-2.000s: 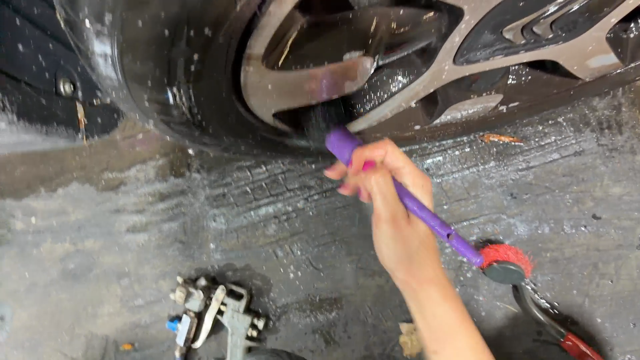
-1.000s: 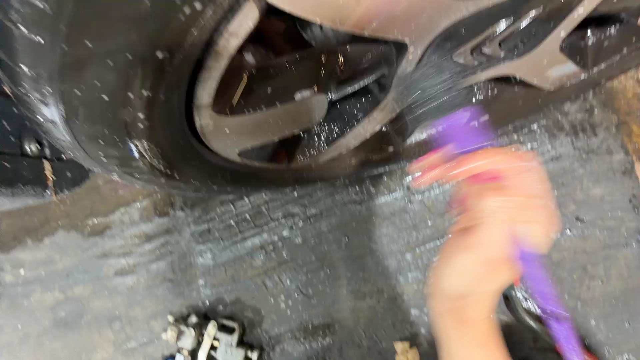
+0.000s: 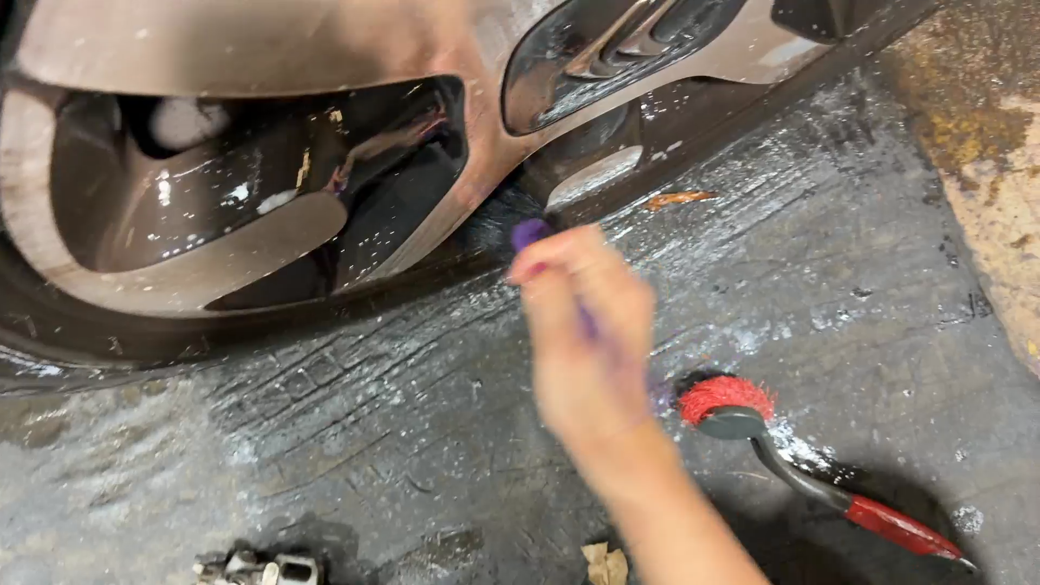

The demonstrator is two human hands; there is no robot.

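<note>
My right hand point(image 3: 589, 333), blurred by motion, grips a purple-handled detailing brush point(image 3: 532, 234). Its dark bristles lie in a gap between spokes at the lower rim of a bronze-coloured alloy wheel point(image 3: 276, 236). Part of the brush handle is hidden in my fist. The wheel is wet, with a dark tyre point(image 3: 154, 345) around its rim. To the right of my wrist, a brush with red bristles point(image 3: 725, 398) and a black and red handle point(image 3: 898, 524) lies on the floor. My left hand is not in view.
A metal fitting point(image 3: 264, 569) sits on the wet dark floor point(image 3: 390, 455) at the bottom edge. Near my forearm lies a small tan scrap point(image 3: 605, 565). An orange-brown piece point(image 3: 678, 199) rests beside the tyre, and a worn tan patch point(image 3: 999, 211) covers the far right.
My right hand, seen over the floor away from the rim one second ago, is now at the wheel with the purple brush still held. The view has come closer to the wheel.
</note>
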